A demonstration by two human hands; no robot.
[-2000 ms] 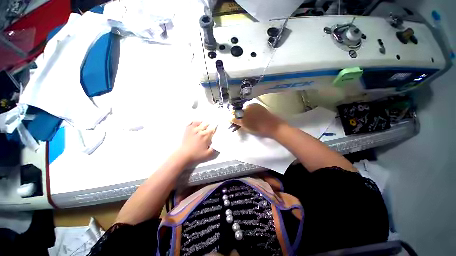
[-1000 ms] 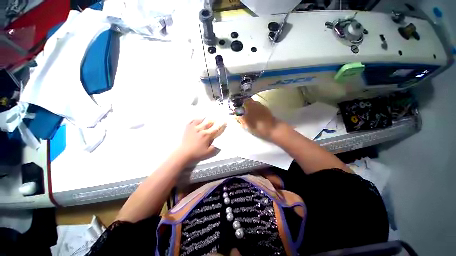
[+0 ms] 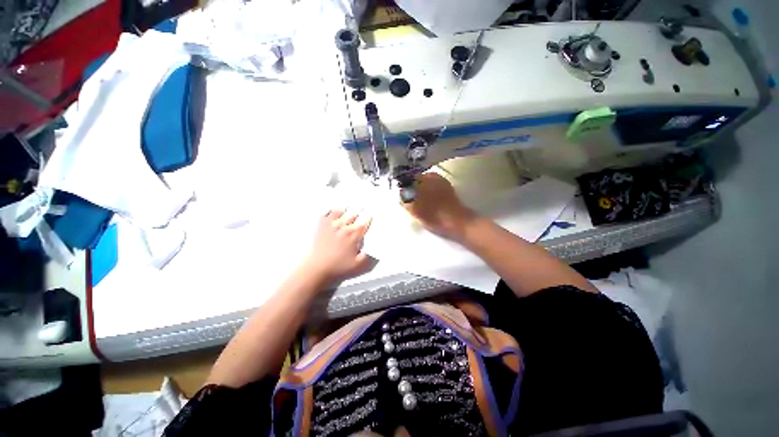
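Observation:
A white fabric piece [image 3: 457, 260] lies under the head of the white sewing machine [image 3: 530, 94] and reaches over the table's front edge. My left hand [image 3: 343, 243] lies flat with fingers spread on white cloth just left of the needle area. My right hand [image 3: 436, 203] is right beside the needle area, fingers bent; whether it holds something is hidden. The presser foot and needle are lost in glare. The fabric blends into the bright table.
White cut pieces with blue panels [image 3: 168, 115] lie at the left. A black patterned pouch [image 3: 628, 195] lies at the right end of the table. A green tab [image 3: 591, 122] is on the machine. White cloth [image 3: 141, 411] is below the table at left.
The view has shifted slightly. My left hand's fingers have changed pose a little and stay near the needle. The dark tip seen below my right fingers two seconds ago no longer shows.

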